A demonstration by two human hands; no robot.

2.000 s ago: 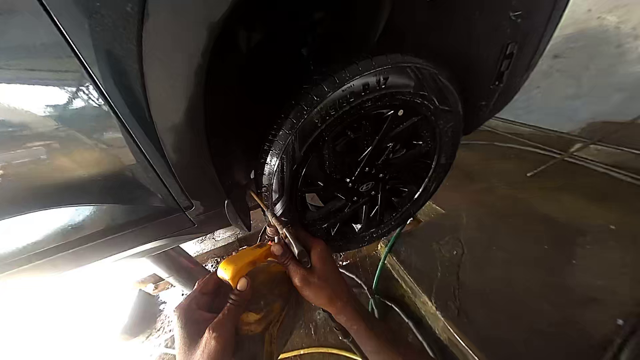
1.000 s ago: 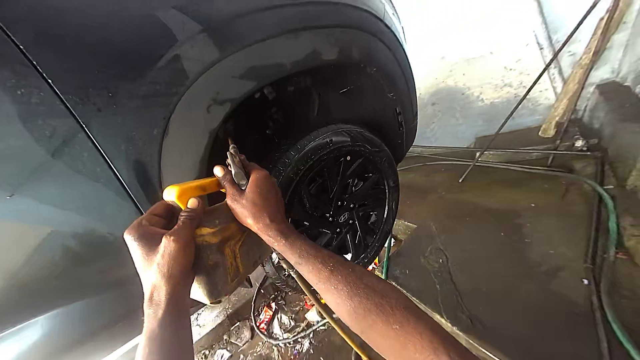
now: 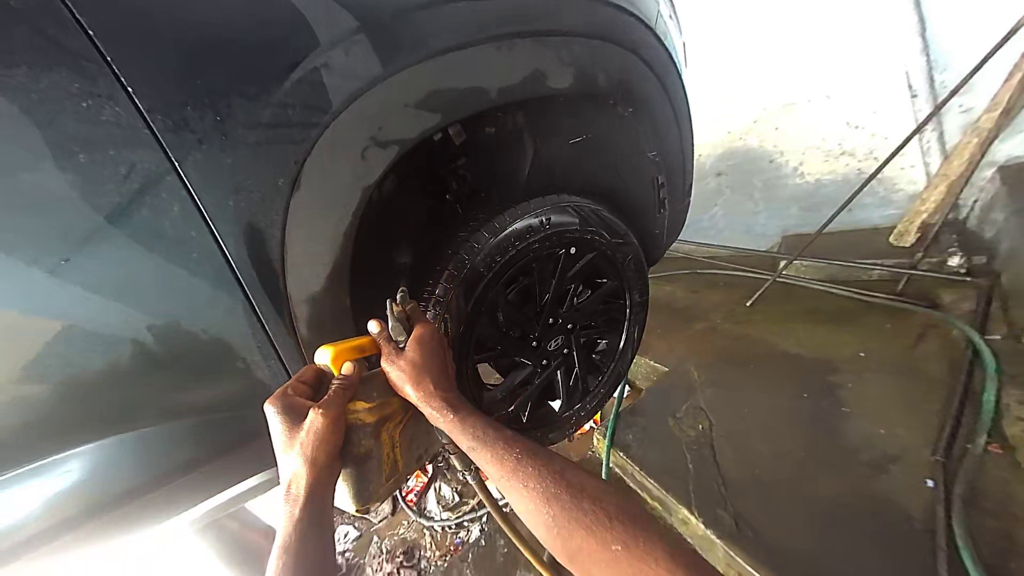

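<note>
My left hand [image 3: 308,408] grips the yellow top part [image 3: 346,350] of a dirty container [image 3: 380,440] that hangs below it. My right hand [image 3: 420,352] is closed around a metal spray gun [image 3: 398,316], its tip pointing up into the dark wheel arch [image 3: 496,160]. A hose [image 3: 508,524] runs down from beneath my right forearm. Just right of my hands stands the car's wet tyre [image 3: 512,232] with its black alloy wheel [image 3: 552,344]. Whether the gun and container are joined is hidden by my fingers.
The car's grey body panel [image 3: 200,336] fills the left. Litter [image 3: 436,500] lies under the car. A green hose [image 3: 988,376] runs across the wet floor [image 3: 768,416] at right. A thin rod [image 3: 888,160] and a wooden plank [image 3: 968,152] lean near the back wall.
Both hands, with the gun and container, have risen from low beside the tyre to the front edge of the wheel arch. The view has shifted, showing more of the car and wall.
</note>
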